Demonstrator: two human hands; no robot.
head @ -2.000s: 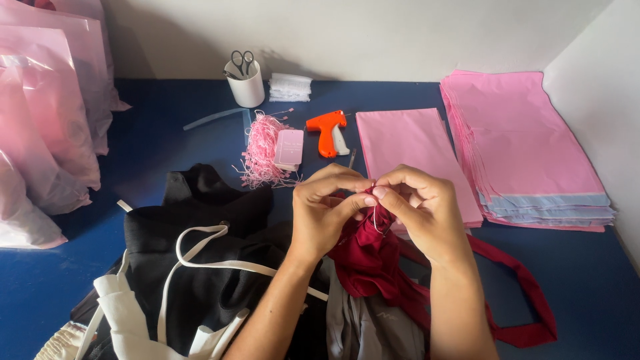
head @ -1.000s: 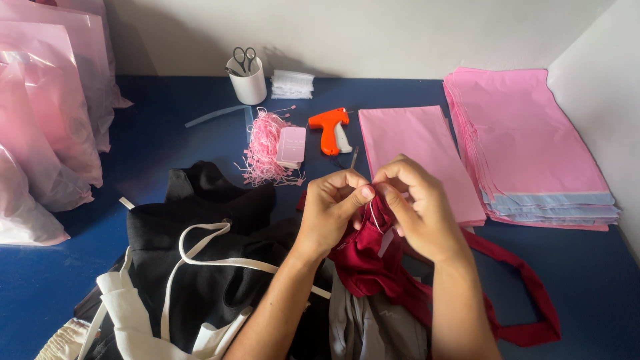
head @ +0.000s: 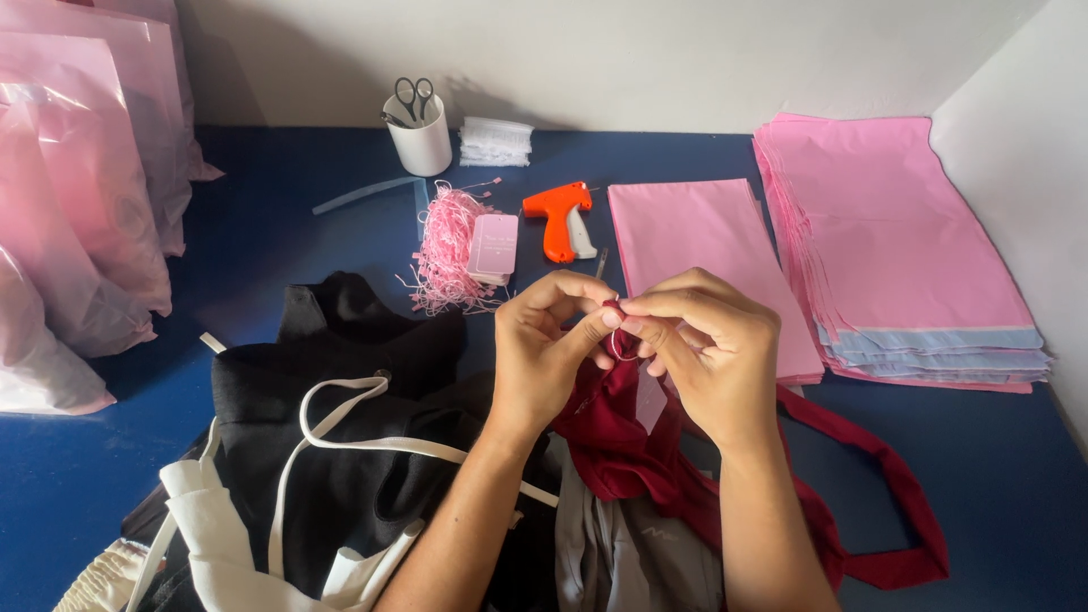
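My left hand [head: 548, 348] and my right hand [head: 710, 348] meet at the centre, thumbs and fingertips pinching a bit of a dark red garment [head: 608, 442] and a thin white string loop [head: 619, 344]. A pink hang tag [head: 651, 401] hangs below the fingers against the red fabric. The red garment's long strap [head: 901, 476] curls over the blue table to the right. Under it lies a grey garment [head: 663, 544]. The exact grip on the string is partly hidden by the fingers.
Black clothing [head: 340, 425] with white straps lies at left. Behind are pink tag strings [head: 450, 246], pink cards [head: 493, 244], an orange tagging gun [head: 557, 221], a white cup [head: 422, 140] with scissors [head: 414, 98], white labels [head: 495, 142], flat pink bags [head: 697, 246], a taller bag stack [head: 901, 229] and filled bags [head: 85, 170].
Both hands stay together over the red garment while their fingers shift. The string loop now hangs just below the fingertips, and the pink tag shows more plainly than two seconds ago.
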